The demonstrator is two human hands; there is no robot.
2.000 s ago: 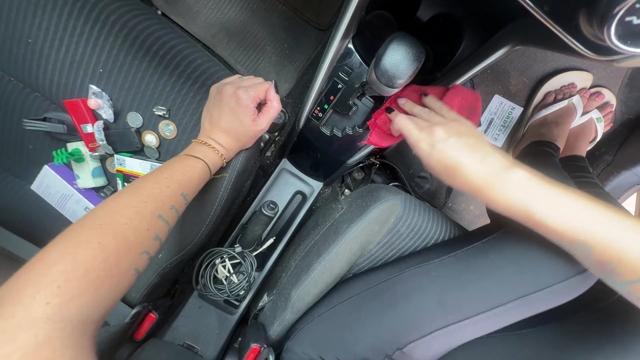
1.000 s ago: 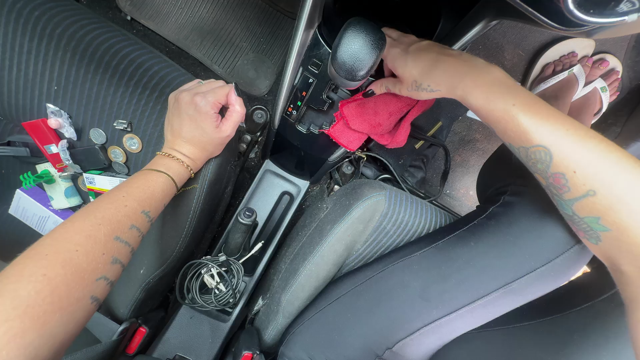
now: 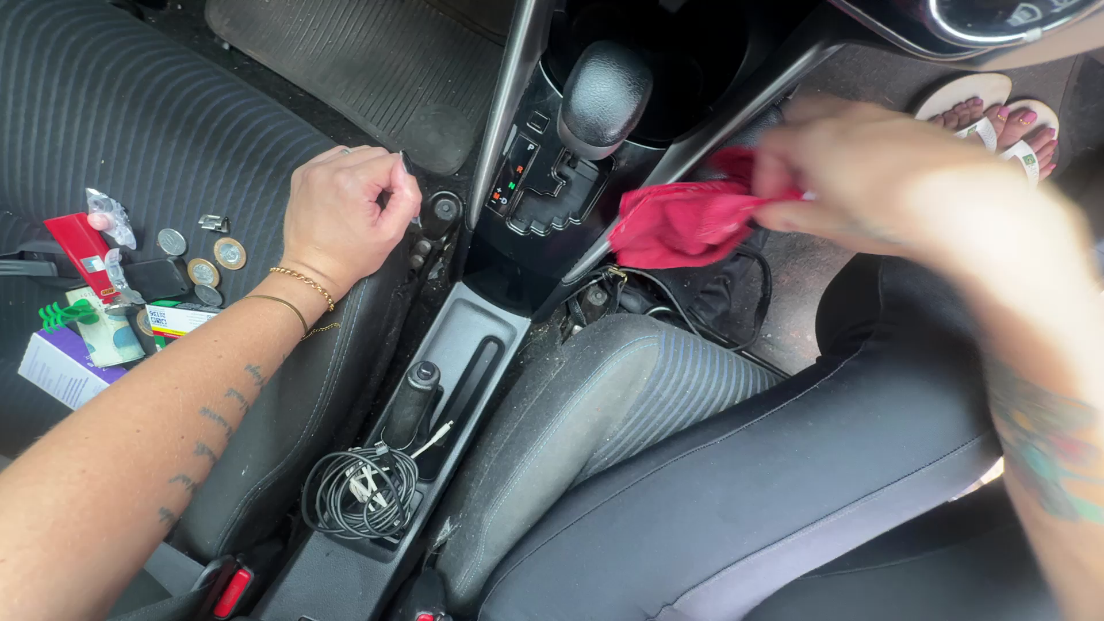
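Observation:
My right hand [image 3: 828, 172], blurred, grips a red cloth [image 3: 690, 220] that hangs just right of the shifter's gate, over the right edge of the glossy black console panel [image 3: 509, 263]. The black gear shift knob [image 3: 608, 95] stands up to the left of the cloth. Curled into a loose fist, my left hand [image 3: 349, 211] rests at the inner edge of the passenger seat [image 3: 345, 371]; nothing shows in it, though its palm is partly hidden. Coins [image 3: 229, 253], a purple and white box [image 3: 69, 366] and a red packet [image 3: 82, 250] lie on that seat.
The handbrake lever [image 3: 412, 401] and a coiled black cable [image 3: 362, 492] sit in the centre console. My leg [image 3: 759, 448] lies over the driver's seat [image 3: 552, 448]. Feet in white flip-flops [image 3: 966, 95] are at the upper right. A rubber floor mat [image 3: 362, 69] lies ahead of the passenger seat.
My right hand has drawn back to the right from beside the gear knob, with the red cloth in its grip. My left hand stays in a loose fist by the passenger seat's edge.

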